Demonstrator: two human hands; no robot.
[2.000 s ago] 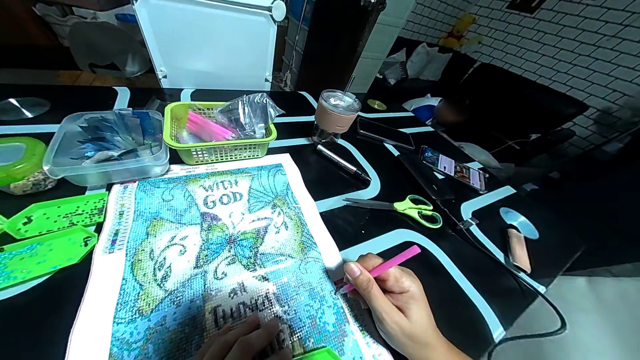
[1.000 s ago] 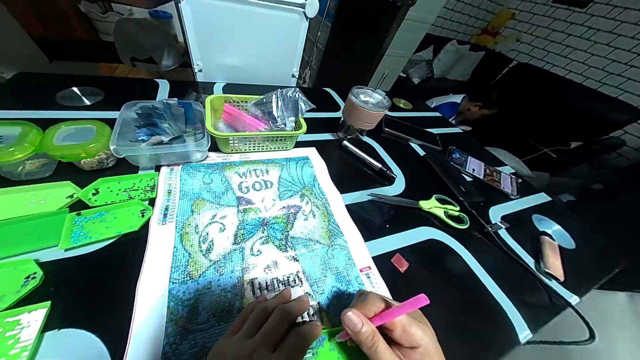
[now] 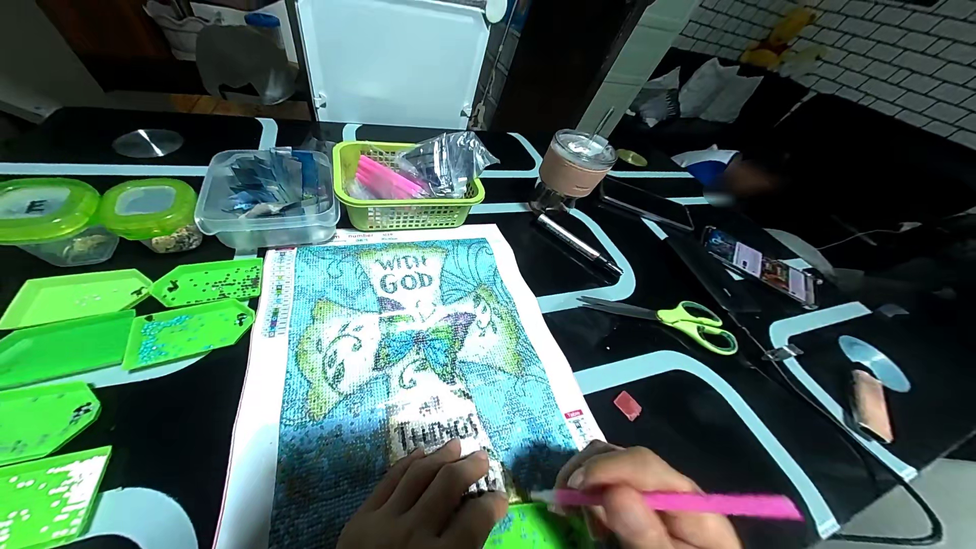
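My right hand (image 3: 640, 496) grips a pink diamond-painting pen (image 3: 717, 505), its tip pointing left at the upper edge of a green bead tray (image 3: 534, 526) on the lower part of the canvas. My left hand (image 3: 431, 499) lies palm down on the canvas, fingers spread, its thumb beside that tray. The diamond-painting canvas (image 3: 320, 259) bears a cross, a butterfly and lettering, with beads over much of it. A small red wax square (image 3: 627, 406) lies right of the canvas.
Green bead trays (image 3: 187, 335) stand left; lidded tubs (image 3: 149, 210), a clear plastic box (image 3: 267, 198) and a green basket (image 3: 408, 213) are behind. Scissors (image 3: 686, 324), a dark pen-like tool (image 3: 576, 244), a tumbler (image 3: 576, 168), a phone (image 3: 759, 267) and a cable (image 3: 831, 431) lie right.
Since two seconds ago, my right hand with the pink pen has come from the canvas's right edge to the green tray near my left hand. The view has shifted left.
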